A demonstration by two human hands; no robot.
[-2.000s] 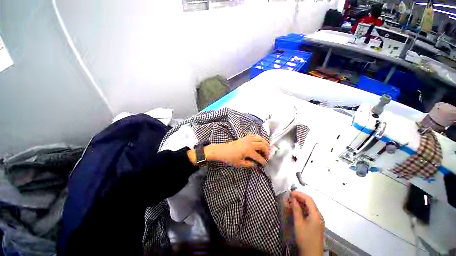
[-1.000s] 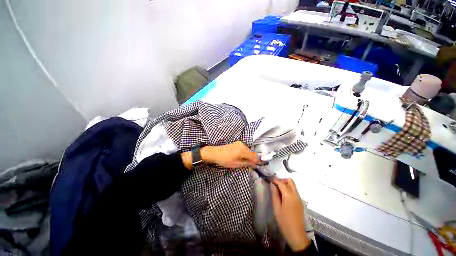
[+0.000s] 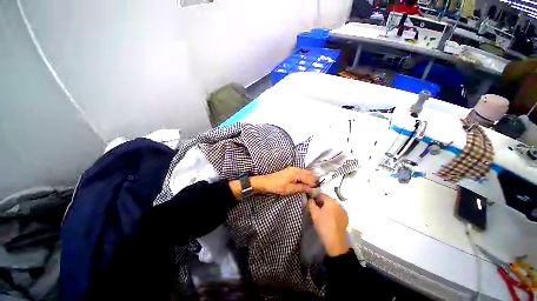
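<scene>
A large heap of black-and-white checked fabric (image 3: 268, 220) lies over the table's front left edge and the lap. White lining (image 3: 197, 167) shows among its folds. My left hand (image 3: 289, 180) lies on the heap, its fingers pinching the garment's edge. My right hand (image 3: 328, 217) is close beside it, its fingertips pinching the same edge just below the left fingers. The exact layers between the fingertips are too small to tell. Pale cloth and a checked strip (image 3: 344, 169) lie just beyond the hands, left of the sewing machine (image 3: 406, 138).
Plaid scrap (image 3: 473, 154) hangs on the machine arm. A phone (image 3: 472, 208) with a cable and red and orange-handled scissors (image 3: 517, 282) lie at the right. A navy garment (image 3: 121, 206) is heaped left. Blue crates (image 3: 306, 62) stand behind the white table (image 3: 282, 100).
My right hand has risen to meet my left hand at the garment's edge, which has shifted slightly towards the machine. The camera view has also shifted.
</scene>
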